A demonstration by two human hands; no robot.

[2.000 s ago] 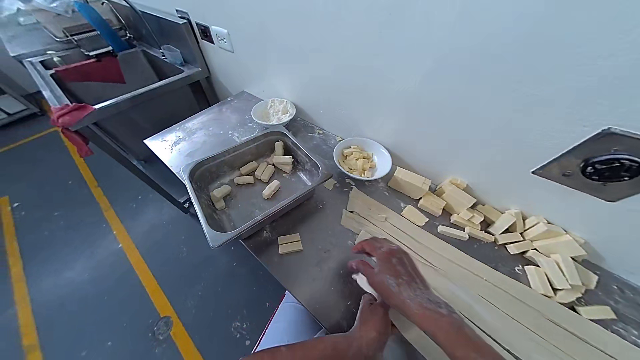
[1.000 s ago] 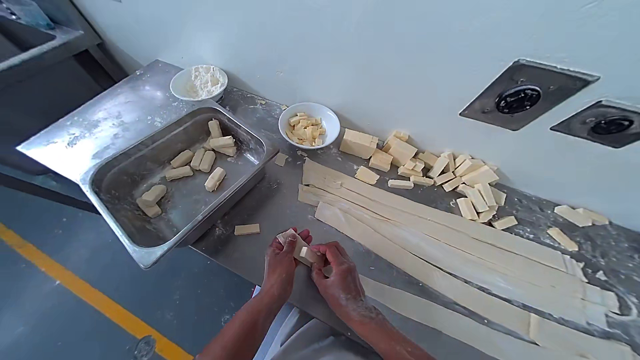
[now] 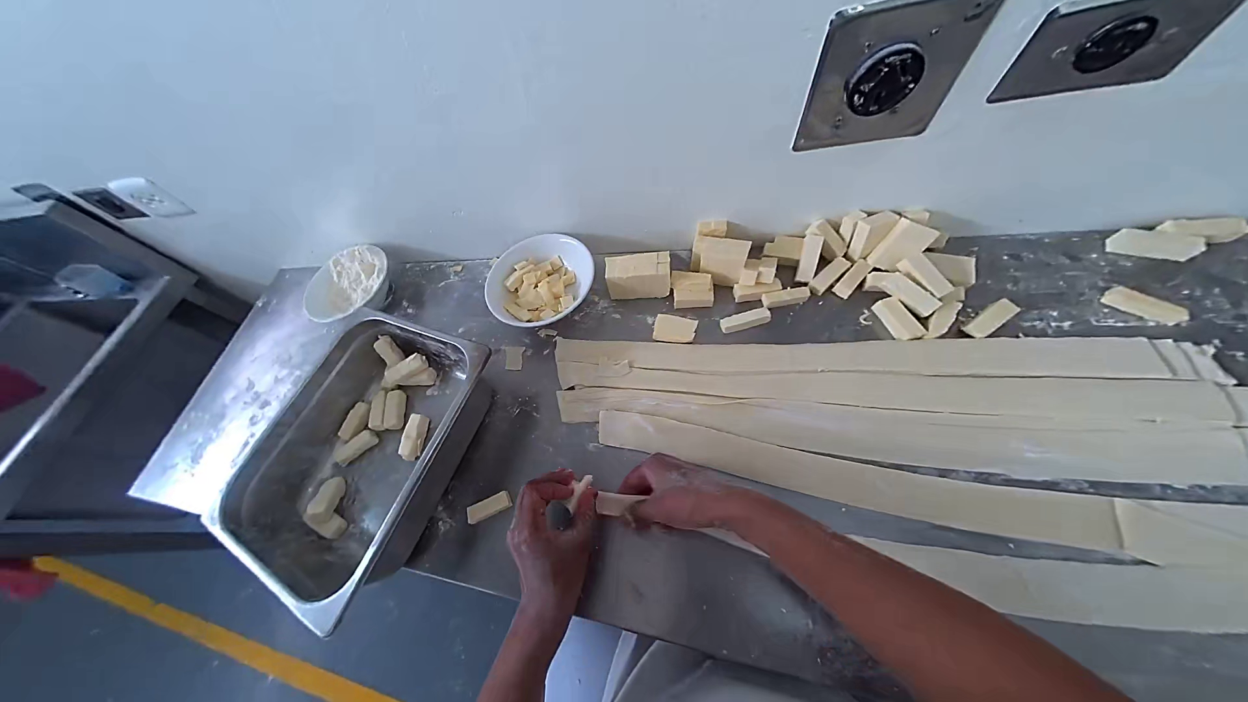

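My left hand (image 3: 552, 526) grips a cheese stick (image 3: 579, 490) partly wrapped in dough. Close beside it on the right, my right hand (image 3: 682, 495) holds the end of a dough strip (image 3: 618, 503) between its fingers. That strip seems to run on under the hand towards the right. One loose cheese stick (image 3: 489, 507) lies on the steel table just left of my left hand. Behind my hands, several long flat dough strips (image 3: 877, 398) stretch to the right. A deep steel pan (image 3: 283, 487) at the left holds several dough-wrapped pieces (image 3: 357, 448).
Along the wall stand a white bowl of flour (image 3: 346, 283), a white bowl of small cheese pieces (image 3: 540, 279) and a heap of cut cheese blocks and sticks (image 3: 897, 253). Two metal socket plates (image 3: 858, 73) sit on the wall. The steel table's front edge (image 3: 458, 582) runs near my left forearm.
Two seconds ago two cheese sticks lay beside the pan; one lies there now. My hands have moved slightly apart since one second ago. The view has turned.
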